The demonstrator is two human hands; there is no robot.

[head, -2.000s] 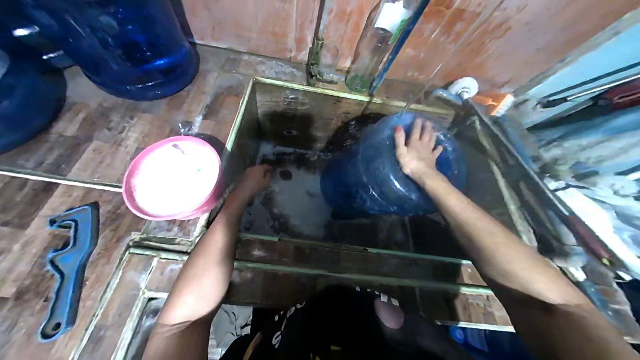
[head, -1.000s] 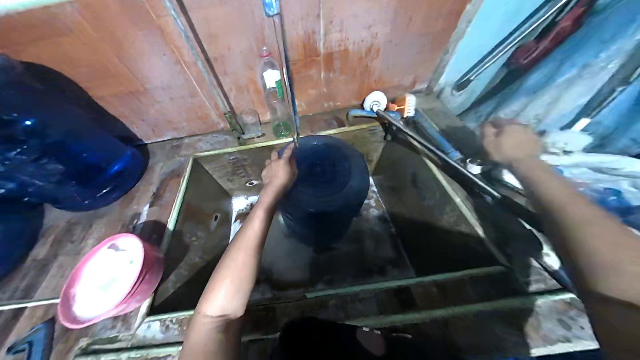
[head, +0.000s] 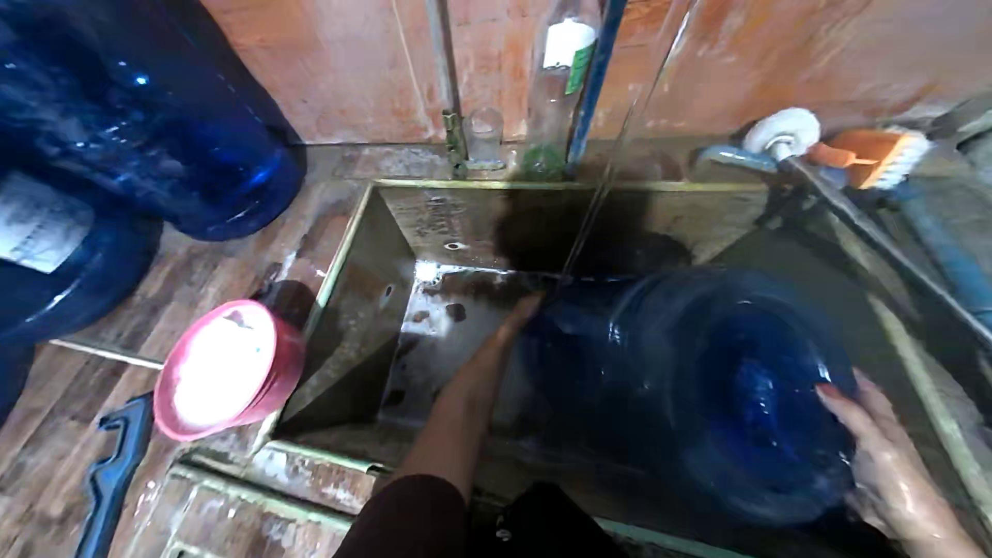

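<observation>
A large translucent blue water jug (head: 659, 372) lies tilted on its side inside a tiled basin (head: 349, 310), its round base toward the right. My right hand (head: 883, 457) is spread against the rim of that base. At the jug's left end is my left hand (head: 523, 314), its fingers partly hidden, so its grip cannot be told. A thin stream of water (head: 593, 213) comes down beside the left end of the jug. Wet patches and some foam show on the basin floor.
Left of the basin stand a pink bowl of white suds (head: 225, 372), a blue plastic jug handle (head: 116, 473) and large blue jugs (head: 170, 116). Behind are a clear bottle (head: 554, 101) and a small glass (head: 486, 136). A round long-handled brush (head: 783, 132) and an orange scrub brush (head: 872, 155) lie right.
The jug stood upright a second ago and now lies tilted. My right hand, then away at the right, is now at its base. The view has shifted closer to the basin.
</observation>
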